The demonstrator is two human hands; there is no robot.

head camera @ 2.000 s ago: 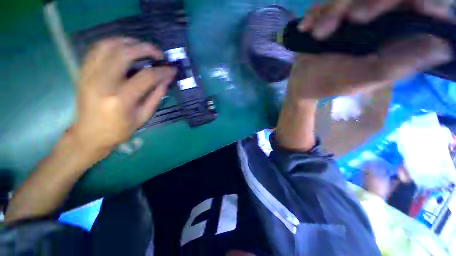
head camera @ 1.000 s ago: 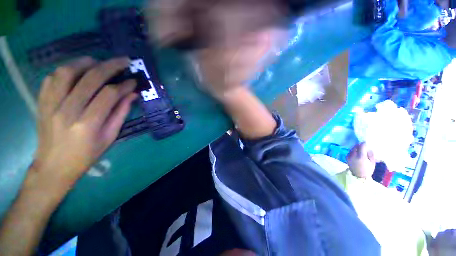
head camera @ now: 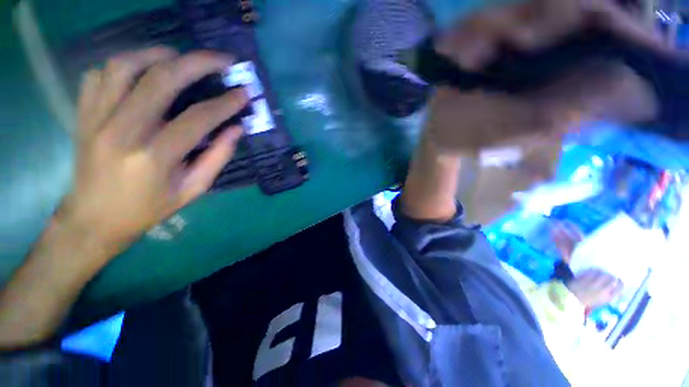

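Note:
A black plastic frame point(head camera: 281, 168) lies on the green bench, its long arms running left. A black sub-part with a silver-white metal plate point(head camera: 259, 115) sits on its crossbar. My left hand point(head camera: 143, 136) rests over the frame, fingers holding the black sub-part against it. My right hand point(head camera: 529, 91), blurred, is closed around the black electric screwdriver point(head camera: 483, 69). The screwdriver's narrow end points left, at the right edge of the round grey screw dish point(head camera: 389, 45). The bit and any screw on it cannot be made out.
The green bench top point(head camera: 332, 162) ends at a slanting front edge by my torso. A pale tape strip point(head camera: 39, 60) runs at far left. A cardboard box point(head camera: 495, 185) is beyond the bench at right. Another person's hands point(head camera: 593, 286) are near white material at far right.
My right hand with the screwdriver has moved right, from beside the frame to the screw dish, which is visible again. My left hand stays on the sub-part. The camera view has shifted.

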